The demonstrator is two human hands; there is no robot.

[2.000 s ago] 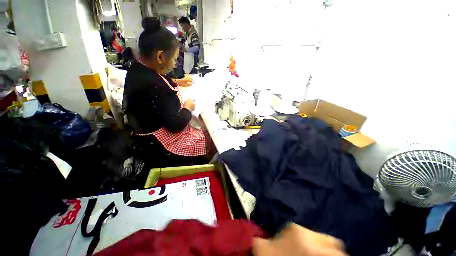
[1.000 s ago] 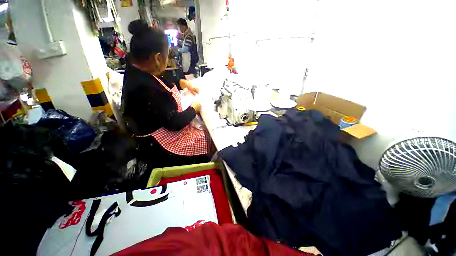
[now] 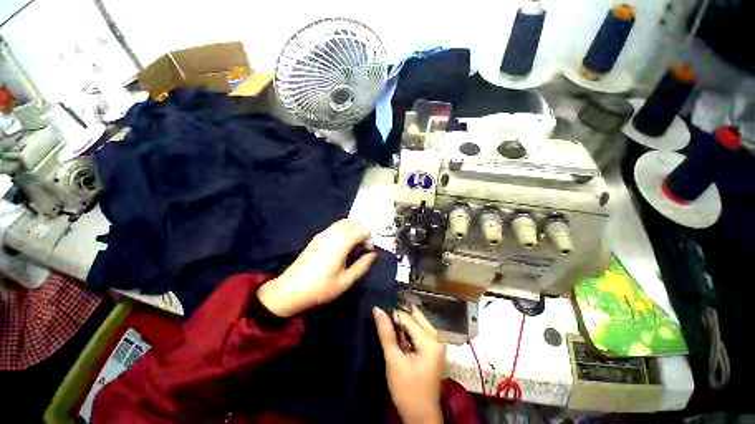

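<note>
A navy garment piece [image 3: 331,356] lies over the wearer's lap and the table edge, its edge beside the needle area of a cream-grey overlock machine [image 3: 530,186]. My left hand [image 3: 319,269] lies palm down on the cloth, left of the needle area; whether its fingers grip the cloth is not clear. My right hand [image 3: 416,360] is just below the needle area, with its thumb and fingers at the cloth's edge. A small dark thing shows between its fingers, perhaps thread snips, partly hidden.
A navy cloth heap [image 3: 223,174] lies at left, near a desk fan [image 3: 331,74] and cardboard box [image 3: 199,70]. Thread cones [image 3: 608,41] stand behind and right. Red thread [image 3: 507,387], a green-yellow packet [image 3: 629,310] and a parts tray [image 3: 617,370] are at front right.
The view has swung right, from the neighbour and white printed board to the overlock machine. Both my hands now show at the navy cloth; the neighbour is mostly out of view.
</note>
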